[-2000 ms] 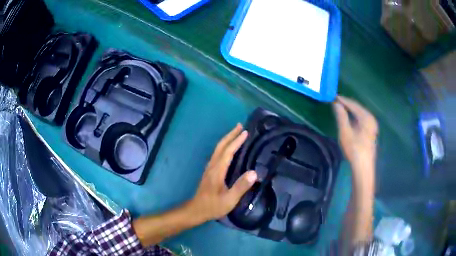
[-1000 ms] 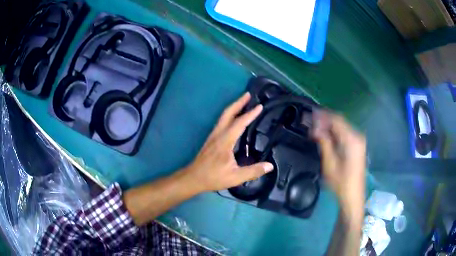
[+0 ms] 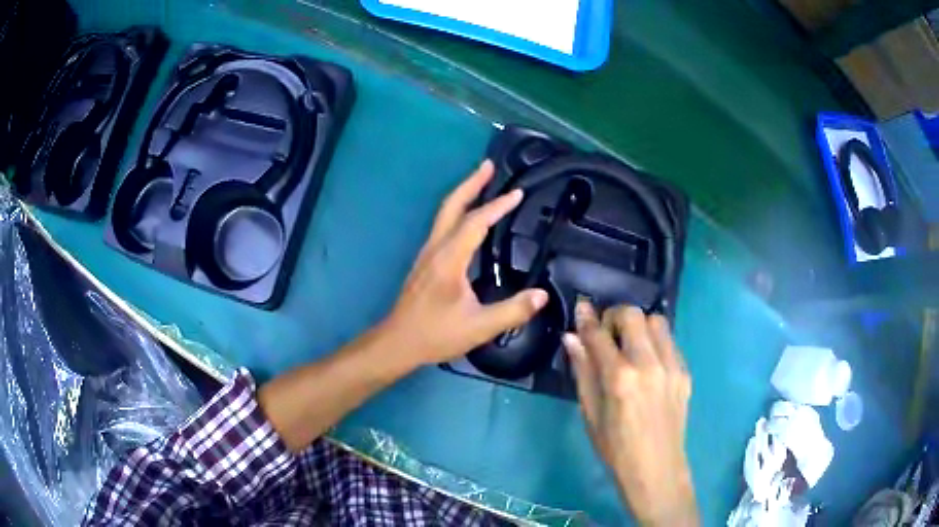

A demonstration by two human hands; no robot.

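A black blister tray (image 3: 674, 211) lies on the green bench with a headset in it. The headband (image 3: 607, 165) arcs through its channel, and a domed ear cup (image 3: 507, 345) fills the left well. My left hand (image 3: 438, 293) holds the tray's left side, fingers spread over the rim and thumb on the ear cup. My right hand (image 3: 633, 396) has its fingertips down at the small slot near the tray's centre and covers the right well. Whether something small is between those fingertips cannot be told.
Another tray (image 3: 232, 129) stands to the left with hollow wells, and more trays (image 3: 88, 113) beyond it. Clear plastic bag film (image 3: 93, 412) is lower left. A blue-rimmed carrier (image 3: 484, 46) is at the top; another (image 3: 863, 190) holds a headset at right. White scraps (image 3: 788, 453) lie lower right.
My right hand has moved from the carrier's corner, across the tray's upper right, down to its lower centre. My left hand stays on the tray. The carrier is now mostly out of the picture.
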